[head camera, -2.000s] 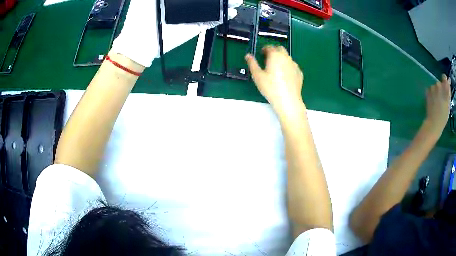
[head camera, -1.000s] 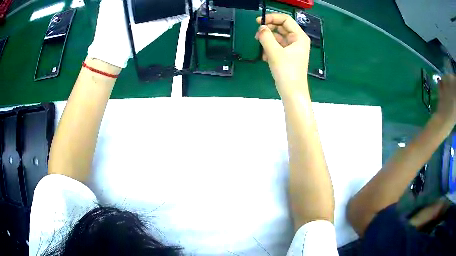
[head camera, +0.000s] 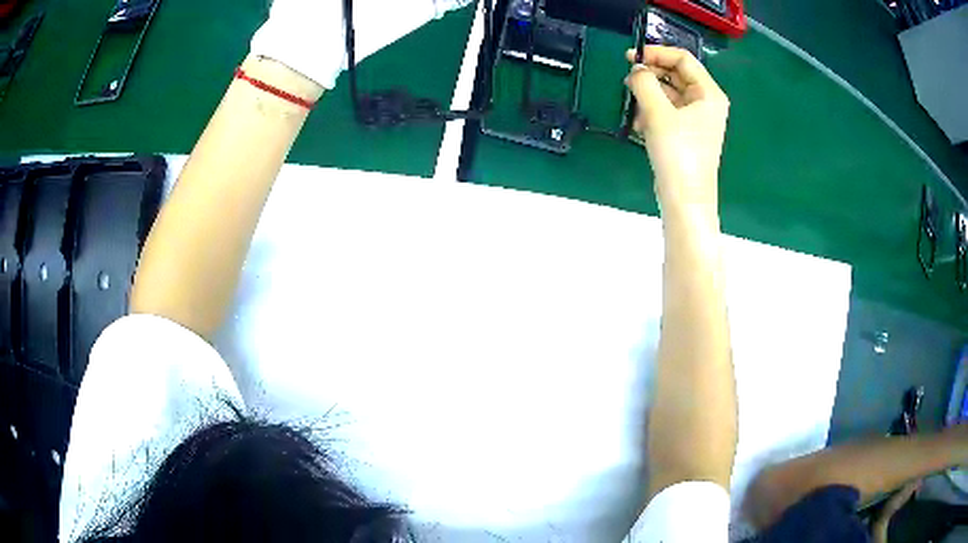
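Observation:
My left hand (head camera: 318, 34), in a white glove, is at the top edge and partly cut off. It holds a thin dark phone frame (head camera: 409, 109), whose upper part is out of the picture. My bare right hand (head camera: 679, 98) pinches the right edge of a second dark frame (head camera: 578, 125) with thumb and fingertips. This frame has a black block at its top and is held above the belt. Behind it another unit (head camera: 543, 48) with a small white label lies on the green belt. Further units lie partly hidden behind my right hand.
Green belt (head camera: 817, 138) with a white centre stripe. A red tray (head camera: 724, 15) is at the top right. One unit (head camera: 119, 48) lies at the upper left, small ones at far right. White sheet (head camera: 478, 318) in front, black blister tray (head camera: 104, 255) at left. Another person's arm (head camera: 849, 472) is at lower right.
My right hand went from open over the belt units to pinching a second frame, and has since moved right with it. The other person's arm has dropped lower. Belt units have shifted.

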